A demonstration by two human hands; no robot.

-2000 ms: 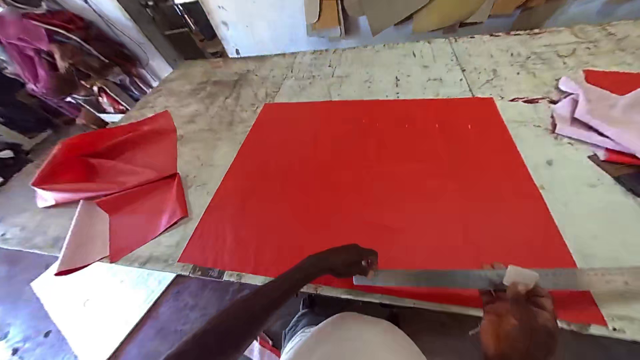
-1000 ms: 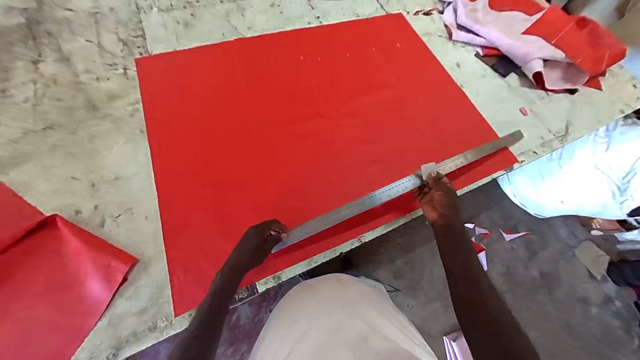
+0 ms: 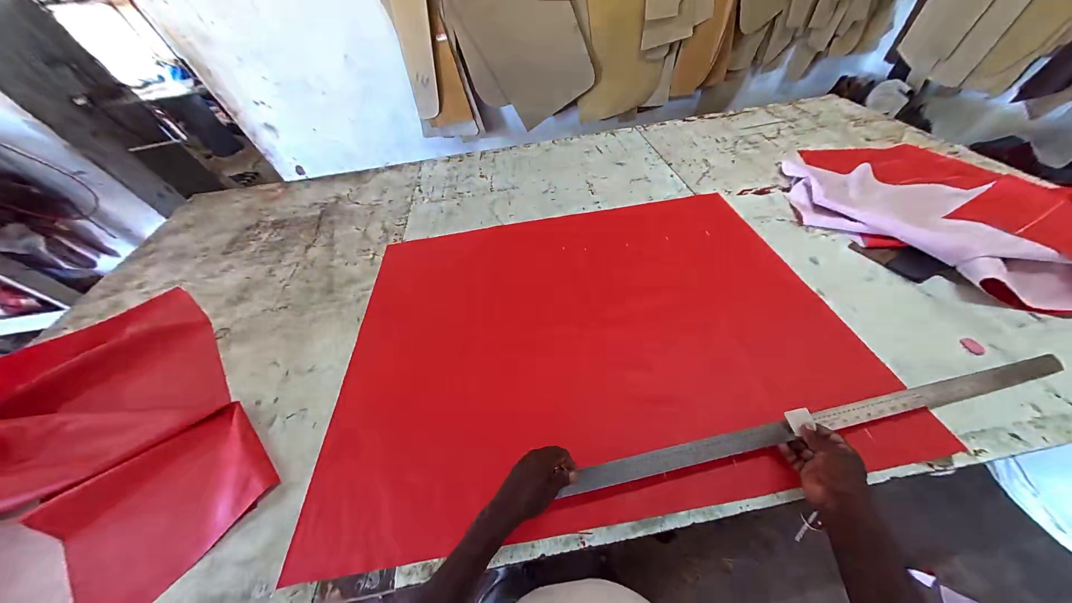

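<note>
A large sheet of red leather-like material (image 3: pixel 569 352) lies flat on the worktable. Across its near edge, slanting up to the right, runs a long metal ruler (image 3: pixel 695 453), whose right end reaches past the sheet. My left hand (image 3: pixel 540 479) is closed on the ruler's left end. Between the fingers of my right hand (image 3: pixel 825 465) is a small whitish flat piece (image 3: pixel 800 420), held at the ruler over the right part of the sheet. Small pale marks show near the sheet's far edge and below the ruler.
Folded red material (image 3: pixel 142 452) lies on the worktable (image 3: pixel 285 251) at left. Red cloth with a pale pink backing (image 3: pixel 896 205) is heaped at right, with a small pink piece (image 3: pixel 972 346) nearer. Card patterns (image 3: pixel 519 59) hang on the wall behind.
The view has swung about between frames. Both hands stay at the ruler, the left at its end and the right with the whitish piece. Nothing else has plainly changed.
</note>
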